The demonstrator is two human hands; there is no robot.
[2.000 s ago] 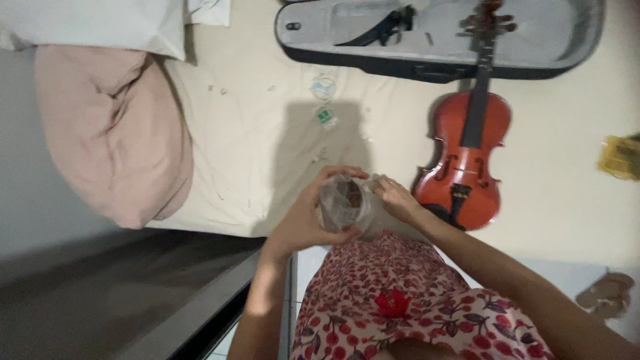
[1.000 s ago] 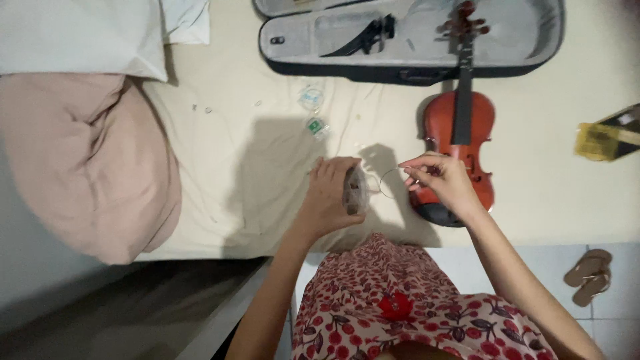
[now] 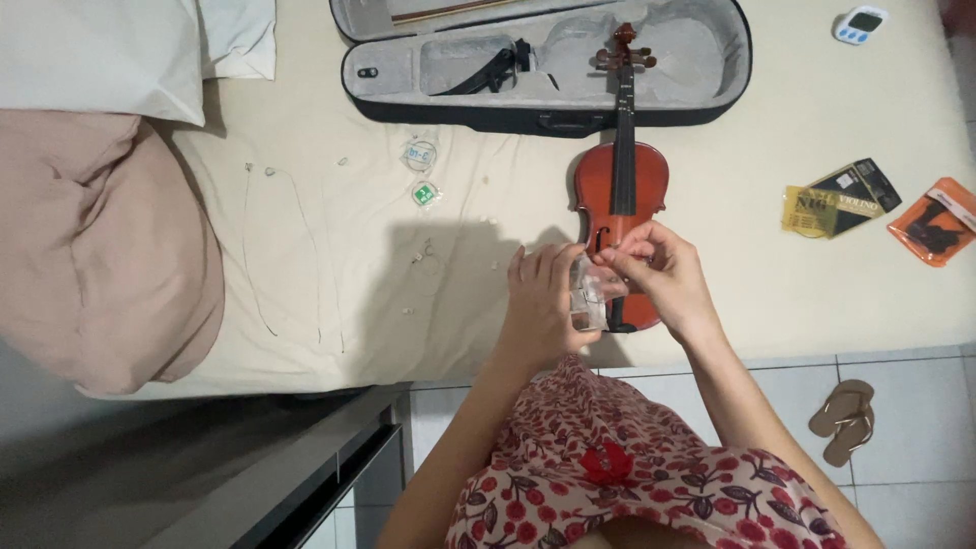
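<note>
My left hand [image 3: 543, 305] grips a clear plastic container [image 3: 589, 299] with small contents that I cannot make out. My right hand [image 3: 662, 276] pinches its fingertips together at the container's upper edge; whatever lies between them is too small to tell. Behind both hands a reddish-brown violin [image 3: 657, 171] rests on the bed, its scroll lying over the open violin case [image 3: 686, 76]. No strings show clearly over its fingerboard [image 3: 624, 171]. Thin loose strings [image 3: 305, 229] lie on the sheet to the left, and two coiled strings in small clear packets [image 3: 419, 155] lie below the case.
A bow [image 3: 450, 11] and a black shoulder rest [image 3: 488, 75] are in the case. At right lie a yellow and black string packet [image 3: 810, 212], an orange packet [image 3: 934, 223] and a digital timer [image 3: 862, 26]. Pillows [image 3: 99, 57] are at left; flip-flops [image 3: 845, 419] are on the floor.
My right hand was apart from the container one second ago, with a thin curved strand near its fingers; now it is at the container's edge. The container has moved nearer the violin.
</note>
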